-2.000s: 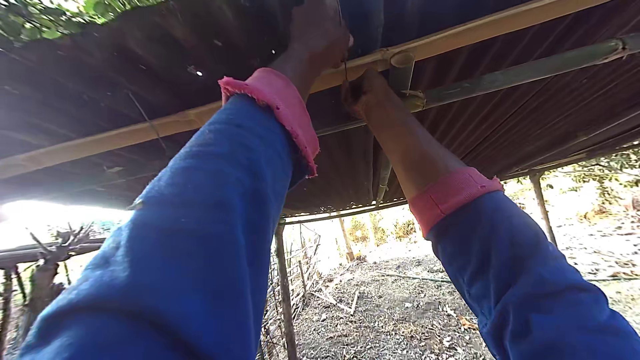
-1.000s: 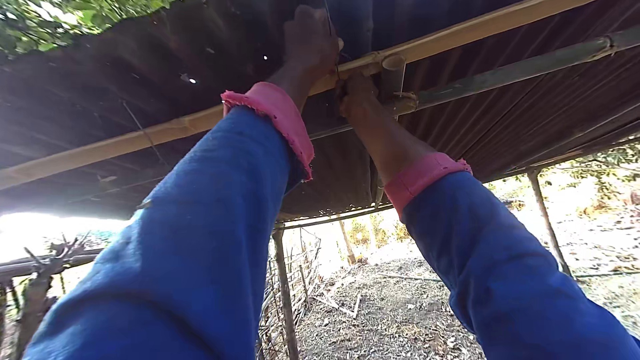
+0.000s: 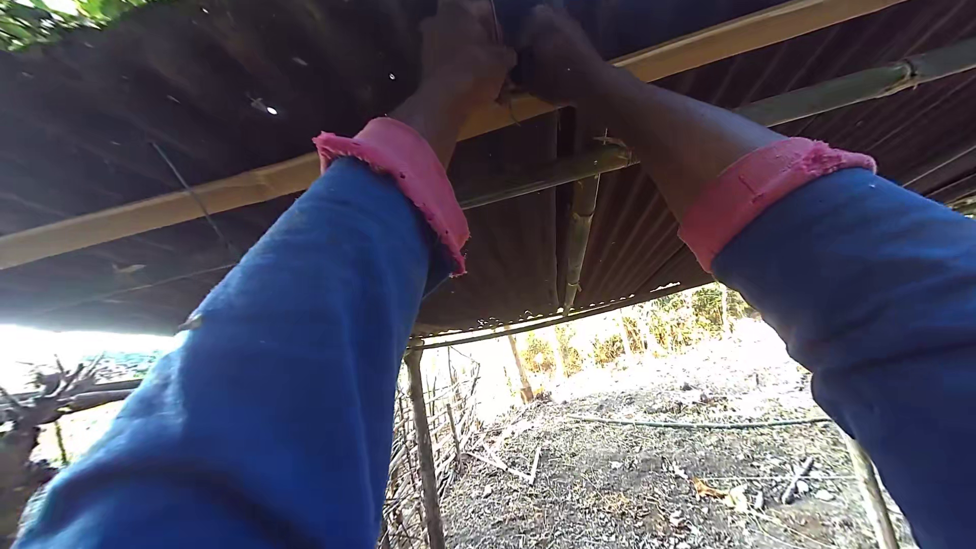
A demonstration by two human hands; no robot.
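Note:
Both my arms, in blue sleeves with pink cuffs, reach up to the underside of a dark corrugated metal roof (image 3: 488,259). My left hand (image 3: 469,57) is curled beside a thin wire or cord (image 3: 496,21) at the top of the view; shadow hides whether its fingers grip it. Close to its right, my right hand (image 3: 560,57) is bent in front of a pale split-bamboo batten (image 3: 686,53). Its fingertips are too dark to make out. Below the hands, a green bamboo pole (image 3: 831,95) crosses under the roof and meets another bamboo piece (image 3: 581,229) running away from me.
A thin wooden post (image 3: 423,442) stands under the roof edge, beside a fence of sticks (image 3: 457,427). Another post (image 3: 869,488) stands at lower right. Rough branches (image 3: 53,400) are at the far left. Dry, littered ground (image 3: 610,473) lies beyond, and leaves (image 3: 46,19) hang at upper left.
My right hand has moved up from below the batten, near the bamboo joint, to a place higher beside my left hand. The left hand stays by the batten.

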